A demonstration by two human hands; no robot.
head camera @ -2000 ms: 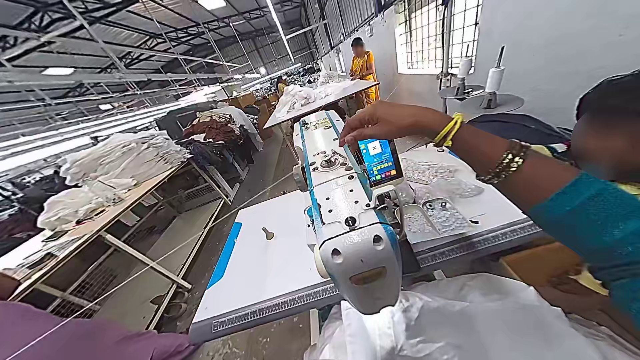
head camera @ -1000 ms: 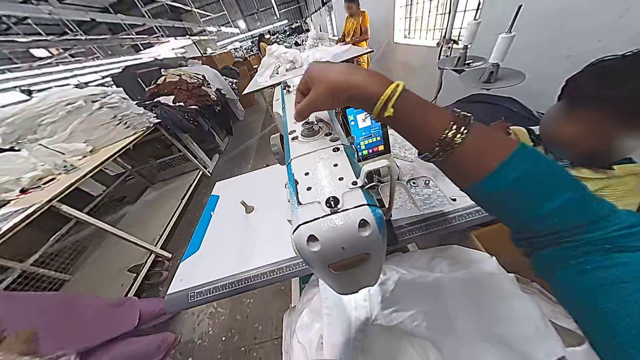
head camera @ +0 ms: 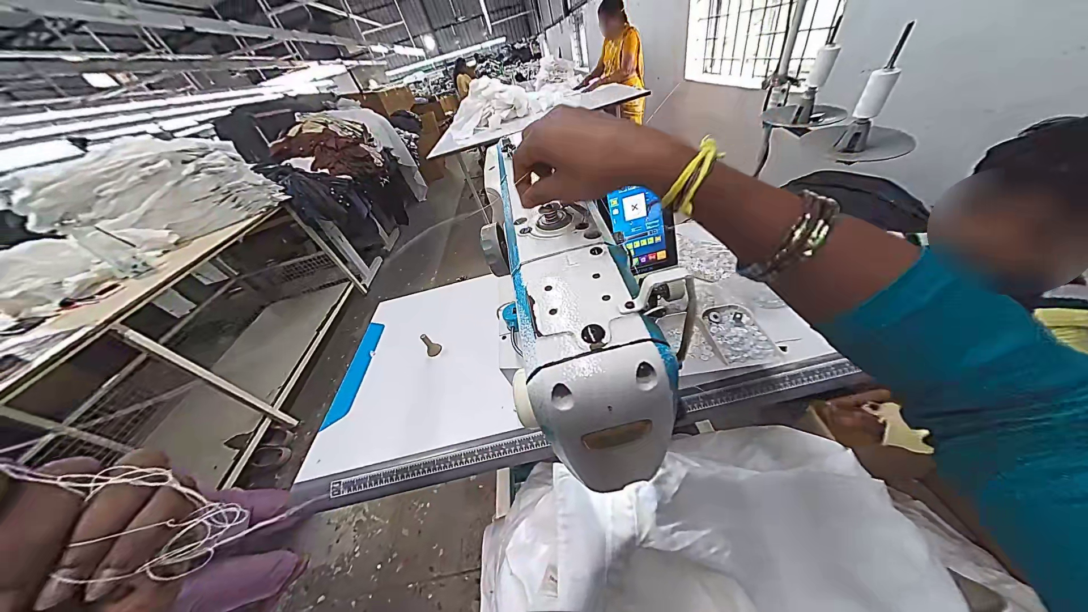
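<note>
My right hand (head camera: 578,157), below a teal sleeve and bangles, is over the top of a white and blue sewing machine (head camera: 595,297), near its round thread-tension part (head camera: 552,217). Its thumb and fingers are bent together; whether thread is between them cannot be told. At the lower left are the curled fingers of my left hand (head camera: 110,535), with loops of white thread (head camera: 200,527) around and across them. White fabric (head camera: 765,518) lies below the machine head. A lit control screen (head camera: 637,225) stands to the machine's right, behind a tray of small clear buttons (head camera: 735,336).
A small metal piece (head camera: 431,345) lies on the white tabletop (head camera: 459,391). Thread cones (head camera: 877,92) stand at the back right. A co-worker's blurred head (head camera: 1011,204) is close on the right. Garments cover a wooden table (head camera: 204,242) on the left. Another person (head camera: 625,59) stands behind.
The fingers of my left hand with looped thread have come plainly into view at the lower left. My right hand stays over the machine's top. The view has shifted closer to the machine.
</note>
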